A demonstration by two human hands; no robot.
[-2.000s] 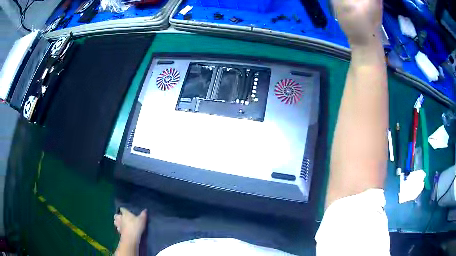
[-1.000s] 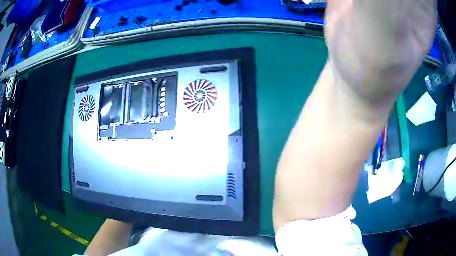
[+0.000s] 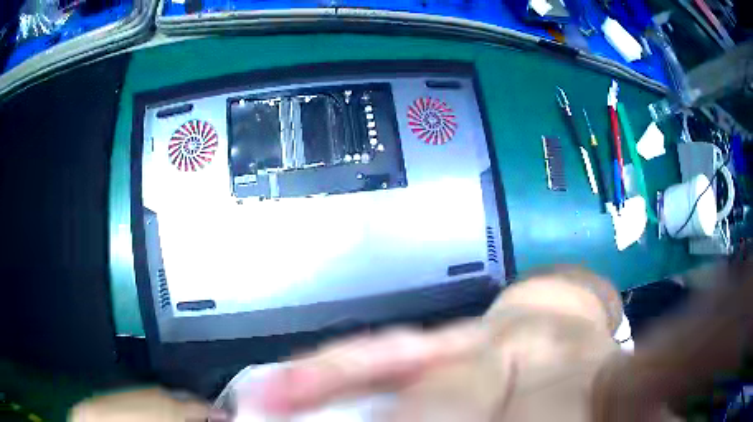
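Observation:
The laptop (image 3: 322, 239) lies upside down on the green mat, its silver-grey bottom cover on. The cover has two red-and-white fan grilles and a rectangular opening with dark parts inside. My right hand (image 3: 462, 363) is large and blurred at the bottom, close to the camera and in front of the laptop's near edge. Its fingers point left; whether it holds anything cannot be told. My left hand (image 3: 136, 408) is blurred and cut off by the bottom edge at the left.
A black mat (image 3: 58, 181) lies at the left. A short dark strip (image 3: 555, 163), thin sticks including a red one (image 3: 616, 140), and a white cup-like thing (image 3: 689, 206) are at the right. The raised blue-matted shelf (image 3: 396, 7) runs along the back.
My right hand has come down from the upper right to the bottom front. The dark strip on the mat now shows. The camera view has shifted, and my left hand shows at the bottom edge.

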